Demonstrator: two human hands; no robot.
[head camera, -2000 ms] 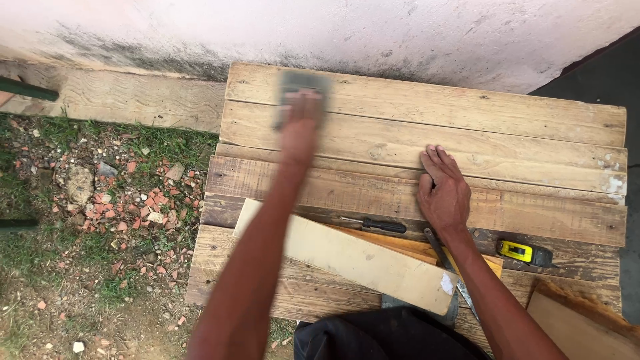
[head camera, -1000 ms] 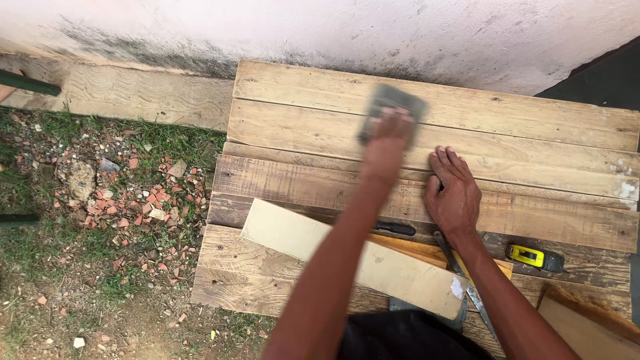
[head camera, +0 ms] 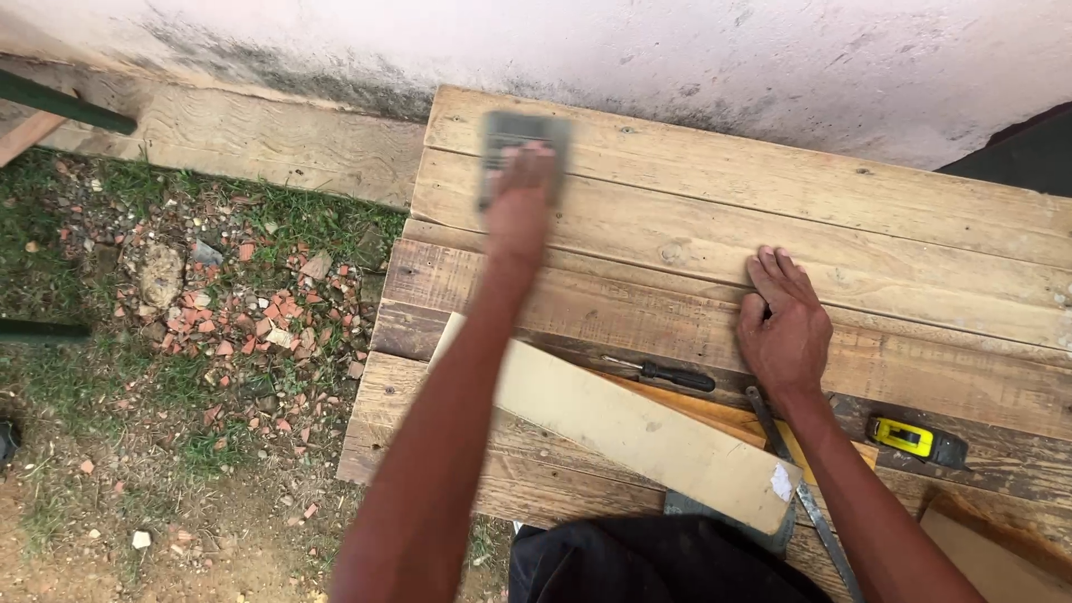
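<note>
My left hand [head camera: 523, 188] presses a blurred grey sheet, which looks like sandpaper [head camera: 526, 127], flat on the upper left of the plank tabletop [head camera: 670, 188]. To its right, my right hand [head camera: 785, 322] rests palm down on the planks, fingers a little apart, holding nothing. Below the hands lie a screwdriver with a black handle [head camera: 674, 375] and a pale flat board [head camera: 628, 427]. A metal strip [head camera: 825, 528] runs partly under my right forearm. Right of that forearm is a yellow and black tape measure [head camera: 917, 440].
A stained pale wall [head camera: 670, 59] stands behind the table's far edge. Grass and broken red rubble [head camera: 251, 310] cover the ground at left. Dark green bars [head camera: 67, 100] reach in from the left edge. A brown sheet [head camera: 997, 553] lies at the lower right.
From one second ago, my left hand has moved left along the planks with the grey sheet, after moving right before that. My right hand stays flat on the planks.
</note>
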